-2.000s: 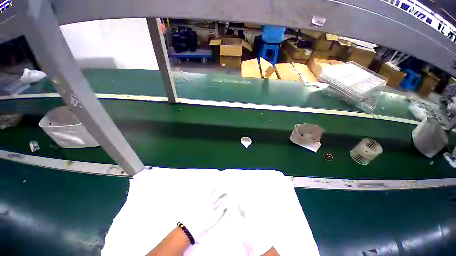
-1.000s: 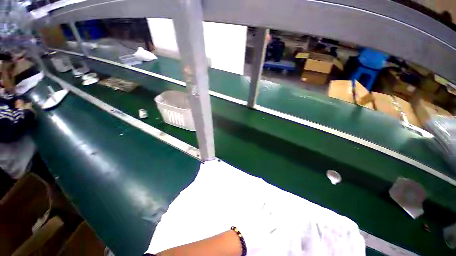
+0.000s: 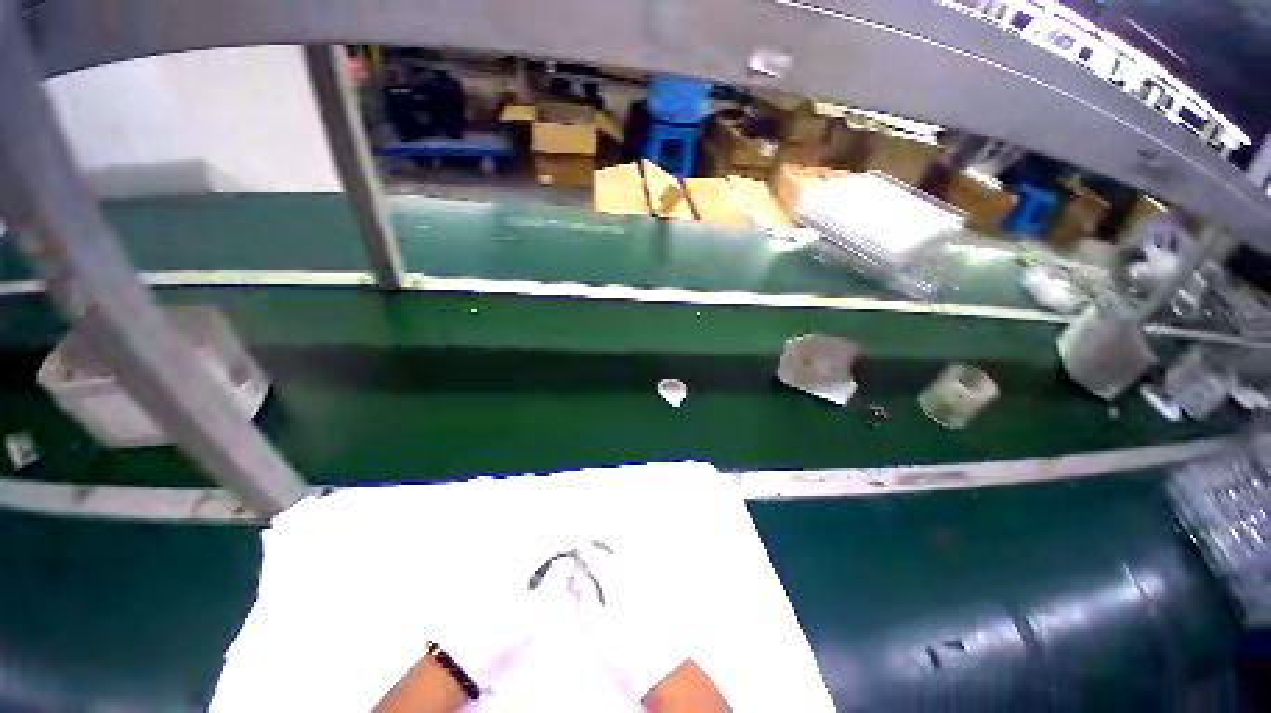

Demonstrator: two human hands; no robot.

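Observation:
A white sheet (image 3: pixel 349 557) lies under my hands, badly overexposed. My left hand (image 3: pixel 519 652), in a white glove with a dark beaded bracelet at the wrist, reaches in from the lower left. My right hand (image 3: pixel 620 652), also in white, comes from the lower right. The two hands are close together, and their fingers blend into the sheet. A thin dark curved wire (image 3: pixel 569 563) shows just beyond the fingertips. Any white part with it is lost in the glare, and the grip of either hand cannot be made out.
Beyond the sheet, a green conveyor belt (image 3: pixel 474 418) carries a white housing shell (image 3: pixel 126 404) at left, a small white cap (image 3: pixel 672 392), a bracket (image 3: pixel 820 365), a slotted blower wheel (image 3: pixel 959 396) and another shell (image 3: pixel 1104 351). A grey metal post (image 3: pixel 153 334) slants down at the sheet's left corner.
The view swung left, then back right. The dark wire now shows clearly beyond the fingertips, and both wrists are visible again. The bracket and blower wheel lie closer to the cap than two seconds ago.

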